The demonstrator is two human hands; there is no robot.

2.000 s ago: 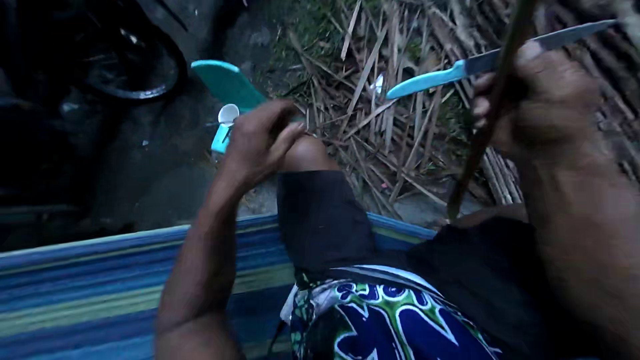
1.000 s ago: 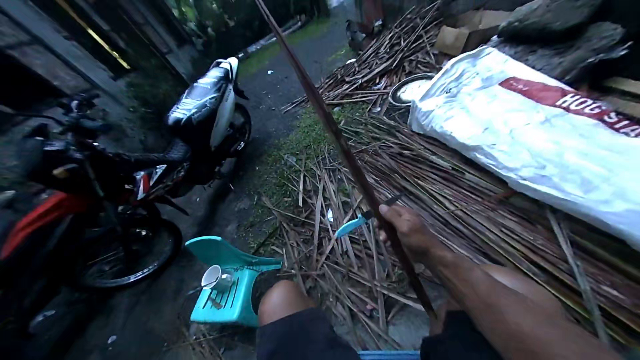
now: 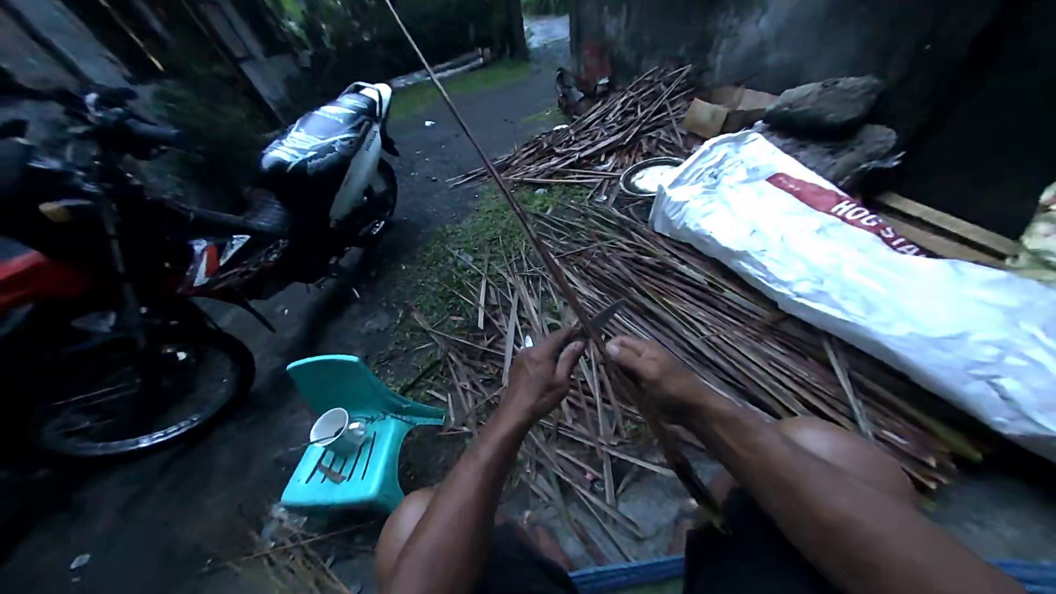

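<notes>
A long, thin brown palm stalk (image 3: 528,227) runs slantwise from the top of the view down between my knees. My right hand (image 3: 656,375) grips it near its lower part, thumb along the stalk. Just left of it, my left hand (image 3: 544,371) is closed at the near end of a knife, whose handle is hidden in the fingers. The dark knife blade (image 3: 606,318) crosses the stalk and points up and to the right.
Cut stalks (image 3: 701,305) cover the ground ahead, beside a long white sack (image 3: 833,272). A turquoise plastic chair (image 3: 346,487) bears a white cup (image 3: 330,429). Motorcycles (image 3: 280,214) stand at left. A round basin (image 3: 648,175) and rocks (image 3: 825,107) lie farther off.
My left hand, out of view one second ago, is now at the stalk and closed on the knife, which my right hand held before. The view has swung up from my lap.
</notes>
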